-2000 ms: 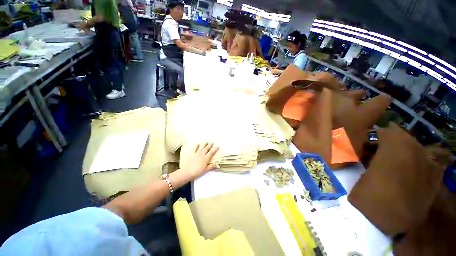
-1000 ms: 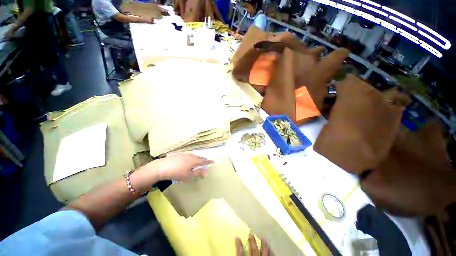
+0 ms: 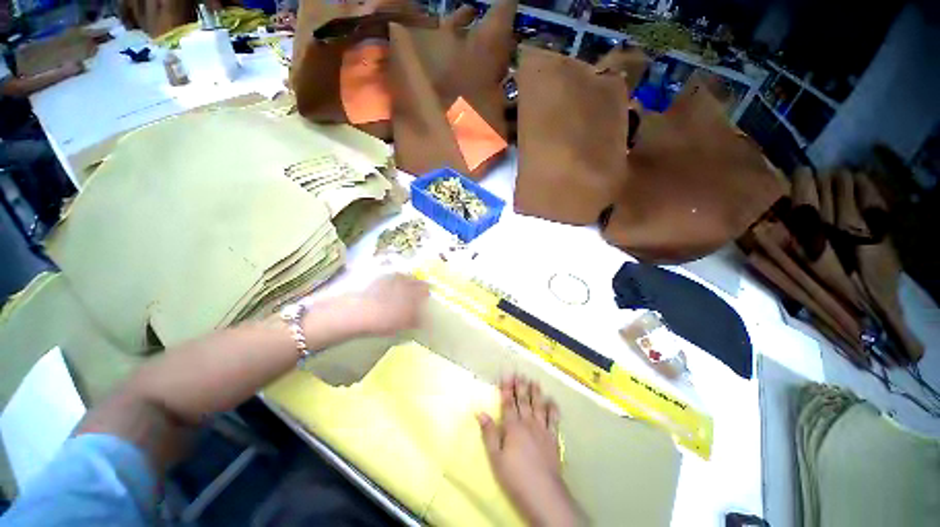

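A khaki bag panel (image 3: 618, 463) lies on the white tabletop in front of me, with a yellow lining (image 3: 397, 437) on its near part. A long yellow jig (image 3: 649, 396) with a black bar (image 3: 555, 335) lies along the panel's far edge. My left hand (image 3: 395, 304) is at the panel's far left corner by the jig's end, fingers curled and blurred; I cannot tell whether it holds anything. My right hand (image 3: 524, 437) lies flat with fingers spread, over the lining's edge and the panel.
Khaki panels (image 3: 206, 211) are stacked at left, a curved stack (image 3: 876, 463) at right. Behind the jig are a blue bin (image 3: 454, 204) of chips, loose chips (image 3: 402, 239), a tape roll (image 3: 568, 289), a black curved piece (image 3: 691, 309), a jar (image 3: 655, 345) and brown bag bodies (image 3: 572, 134).
The view has swung right and down. My left hand has gone from the khaki stack to the panel's corner by the jig. My right hand has come in from the lower edge onto the panel.
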